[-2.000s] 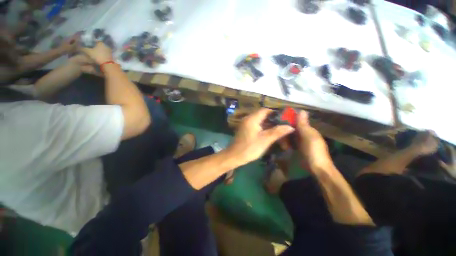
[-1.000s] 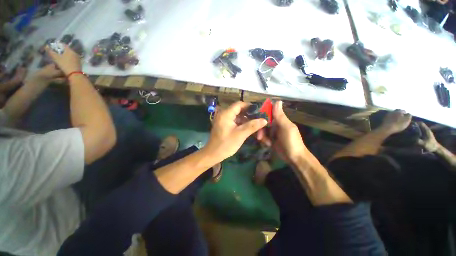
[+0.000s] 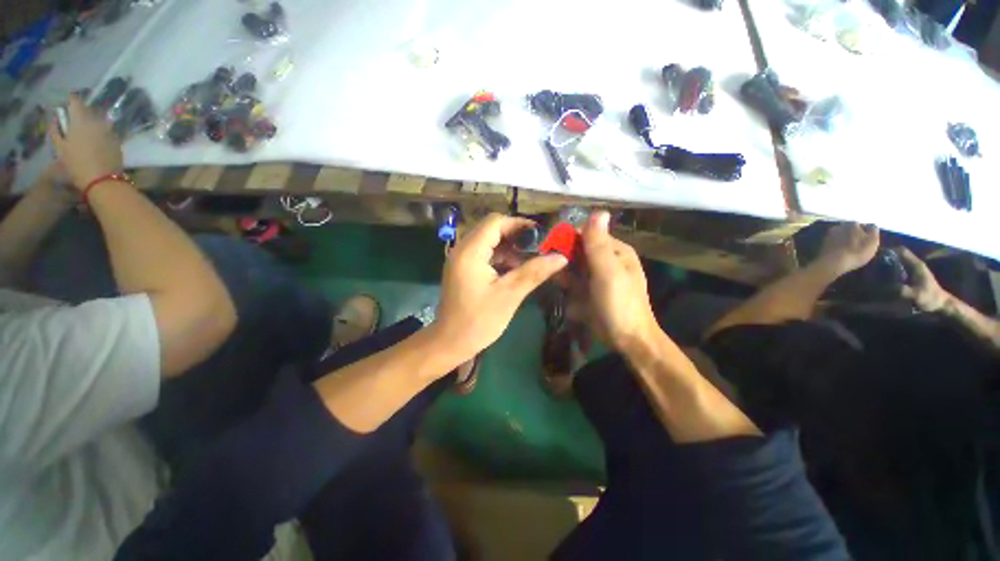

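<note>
My left hand (image 3: 483, 279) is closed on a small black part (image 3: 527, 238) between thumb and fingers. A bright red part (image 3: 560, 240) lies against it, between the two hands. My right hand (image 3: 612, 279) has its thumb and fingers at the right side of the red part; something shiny and clear shows at its fingertips. Both hands are held just below the table edge, over the lap. Whether the black and red parts are joined cannot be told.
The white-covered table (image 3: 373, 99) carries a black cable bundle (image 3: 702, 162), a white cord (image 3: 571, 128) over a dark bundle, and a mixed-colour bundle (image 3: 478, 124). People sit on both sides, a forearm (image 3: 165, 247) at left and a hand (image 3: 847, 248) at right.
The view has shifted, so the table things sit further left. The red part, upright before, is now tilted and lower between my fingers. The left neighbour's hand has moved left.
</note>
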